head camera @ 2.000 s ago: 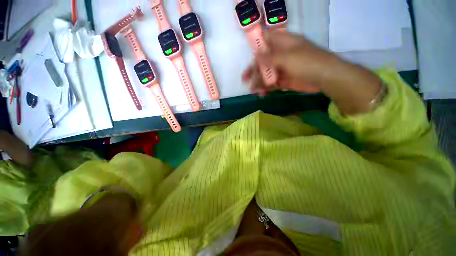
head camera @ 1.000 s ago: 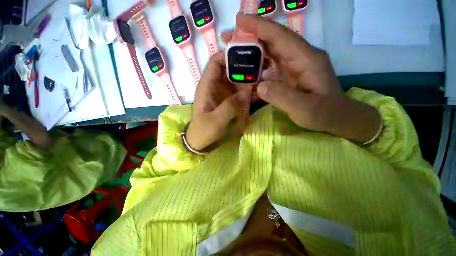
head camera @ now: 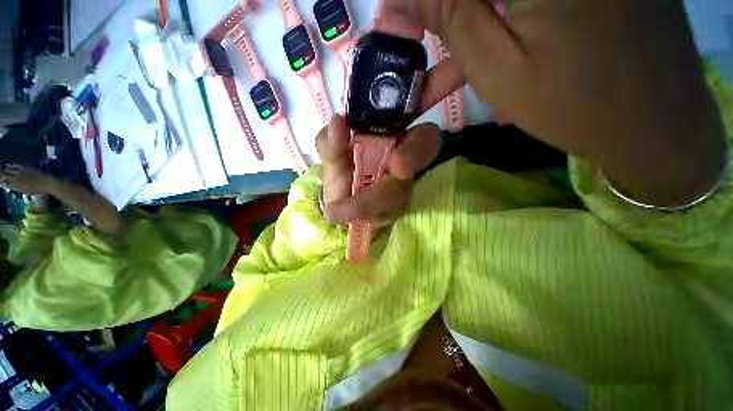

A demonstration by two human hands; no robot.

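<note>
A pink smartwatch point(head camera: 386, 83) is held up in front of me with its glossy black back and round sensor facing me. My left hand point(head camera: 371, 172) is closed on its strap below the case. My right hand point(head camera: 458, 48) holds it from above and the right, with fingers at the upper strap and case side; the upper strap end is hidden by the hand. Several pink watches lie behind, such as one with a green and red lit screen point(head camera: 299, 48). Another strap point(head camera: 451, 88) shows behind my right hand.
A watch lies turned on its side point(head camera: 217, 58) at the row's left. White tissue point(head camera: 167, 52), papers point(head camera: 133, 120) and a red-handled tool point(head camera: 97, 152) lie further left. A neighbouring person's arm and yellow sleeve point(head camera: 120, 269) show at the left. The green bench edge point(head camera: 233, 186) runs below the watches.
The watch in my hands showed its lit screen and now shows its back. My right hand has moved up and closer to the camera. The view has shifted so the row sits further right.
</note>
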